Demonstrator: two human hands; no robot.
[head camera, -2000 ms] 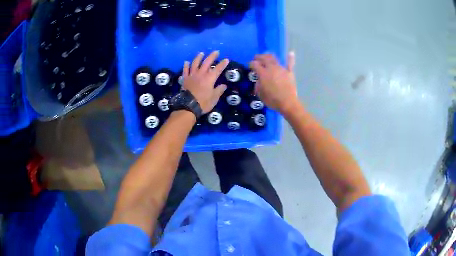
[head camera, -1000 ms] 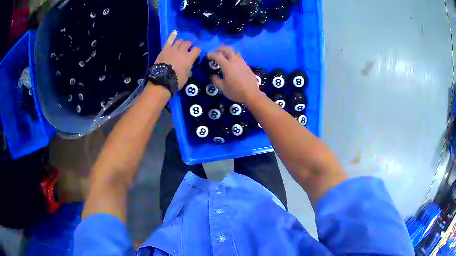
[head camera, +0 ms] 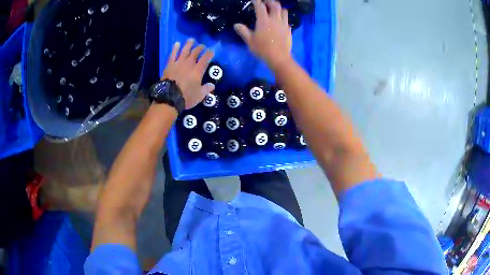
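A blue tray (head camera: 242, 167) lies in front of me. Rows of black 8-balls (head camera: 233, 123) fill its near part, most with the white 8 circle up. One 8-ball (head camera: 215, 72) sits beyond these rows, beside my left hand. My left hand (head camera: 189, 74), with a black watch on the wrist, is at the tray's left side, fingers apart; what lies under its palm is hidden. My right hand (head camera: 270, 32) reaches over the loose pile of black balls (head camera: 215, 16) at the tray's far end; its fingertips are near the top edge, and I cannot tell whether it grips a ball.
A deep grey-blue tub (head camera: 45, 121) with a jumble of black balls stands left of the tray. Another blue tray (head camera: 21, 137) with a pale rag is at the far left. Brown board (head camera: 70, 177) lies on the floor below the tub. Grey floor (head camera: 397, 107) is at right.
My right hand has moved from the near rows to the far pile. A ball now shows uncovered beside my left hand, which stays at the tray's left side.
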